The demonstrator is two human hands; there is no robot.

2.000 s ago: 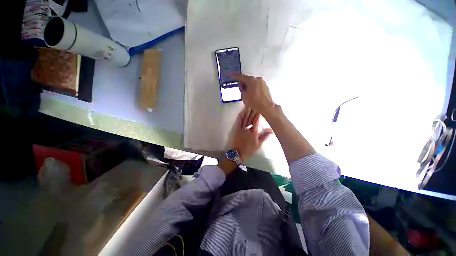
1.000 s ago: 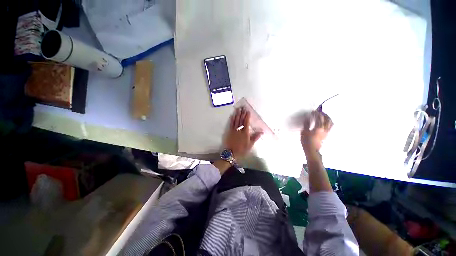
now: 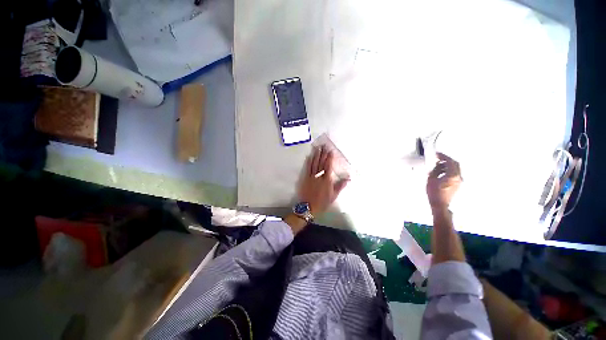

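White pattern paper (image 3: 279,176) covers the table in front of me. My left hand (image 3: 321,180) lies on it, palm down, over a short clear pinkish ruler (image 3: 337,157) whose ends show beyond the fingers. A short white stick (image 3: 320,173), perhaps a cigarette, is between its fingers. My right hand (image 3: 444,180) is above the paper to the right, fingers bent around the near end of a blurred pen (image 3: 421,147) with a dark part and a thin curved line beside it. Glare hides its detail. A smartphone (image 3: 291,111) lies face up beyond my left hand.
A tan wooden strip (image 3: 191,122), a white bottle (image 3: 111,78), a brown box (image 3: 68,116) and papers with a blue edge (image 3: 198,72) lie at left. Looped pale bands (image 3: 563,186) lie at the right end. White scraps (image 3: 414,251) show below the table edge.
My right hand has left the phone, moved right and taken hold of the pen. The pen has shifted left. My left hand stays low on the paper; the ruler under it has come into view.
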